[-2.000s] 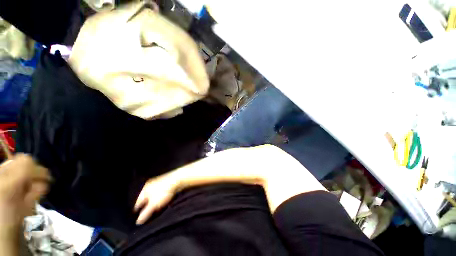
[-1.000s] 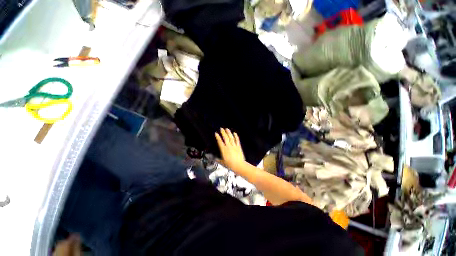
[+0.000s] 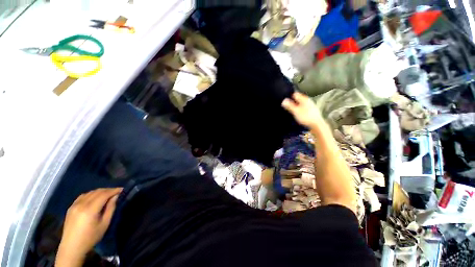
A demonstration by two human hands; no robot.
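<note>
A dark black cloth, seemingly the black garment (image 3: 250,104), hangs in a bunched heap beside me, right of the white table. My right hand (image 3: 299,107) is at its right edge, with fingers and thumb closed on the cloth. My left hand (image 3: 96,211) is at the lower left by my waist, over my blue trousers. Its fingers are curled near the hem of my black top, and whether they hold anything is hidden. The garment's front and closures cannot be made out.
The white table (image 3: 36,135) bears green-and-yellow scissors (image 3: 78,56), orange-handled snips (image 3: 117,27) and a brown strip (image 3: 67,84). Beige cloth pieces (image 3: 359,167), a green cloth roll (image 3: 333,73) and patterned scraps (image 3: 239,177) lie around the garment. Machine parts (image 3: 416,161) stand at the right.
The view has swung from the left side to the right side. My right hand has moved from lying flat on the garment to gripping its far edge. My left hand has come into clear view.
</note>
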